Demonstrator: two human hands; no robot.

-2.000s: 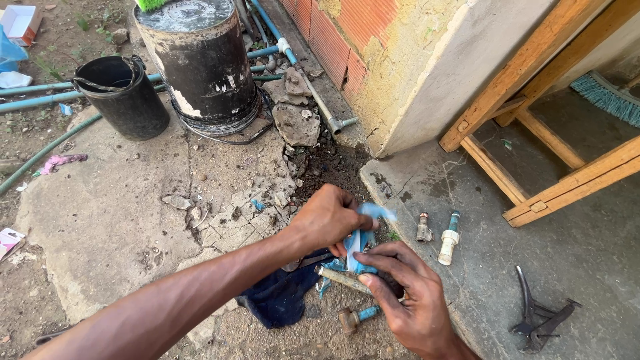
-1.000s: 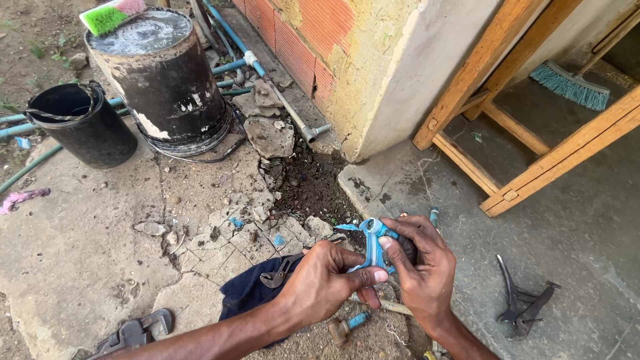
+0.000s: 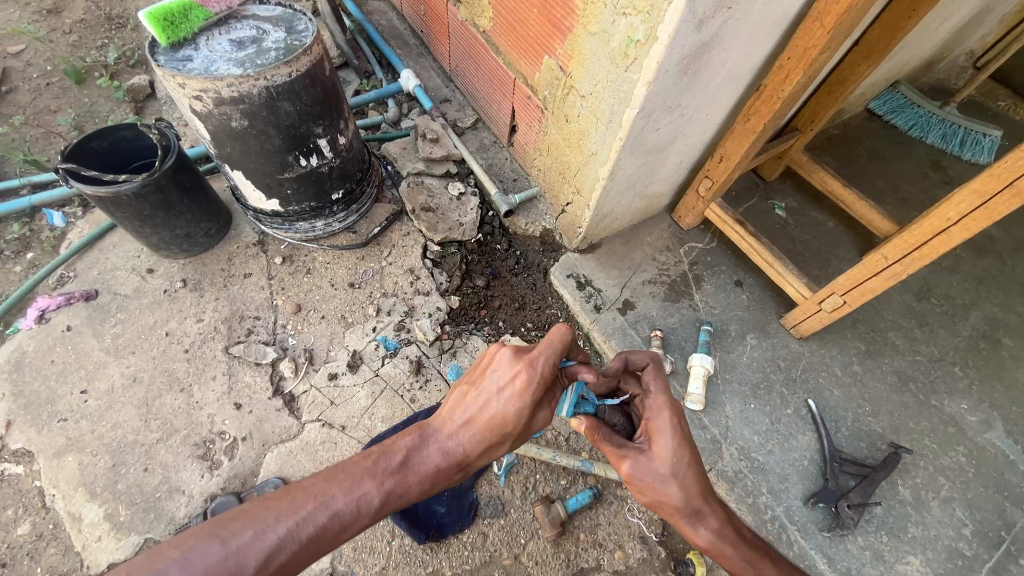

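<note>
My right hand holds a blue and brown pipe fitting wrapped in blue plastic strip. My left hand pinches a bit of the blue strip close to the fitting's upper left. Below the hands, a pale pipe lies on the ground, with a brown fitting on a short blue pipe nearer me. On the concrete step at the right rest a white fitting with a blue end, a smaller worn fitting beside it, and dark locking pliers. A dark blue cloth is partly behind my left forearm.
A black bucket and a large dark drum with a green and pink brush on top stand upper left. Blue pipes run along the brick wall. A wooden frame and a blue broom are at the upper right.
Both hands have shifted around the fitting; my left hand now pinches the strip at its upper side. The fittings on the step, largely hidden one second ago, show again.
</note>
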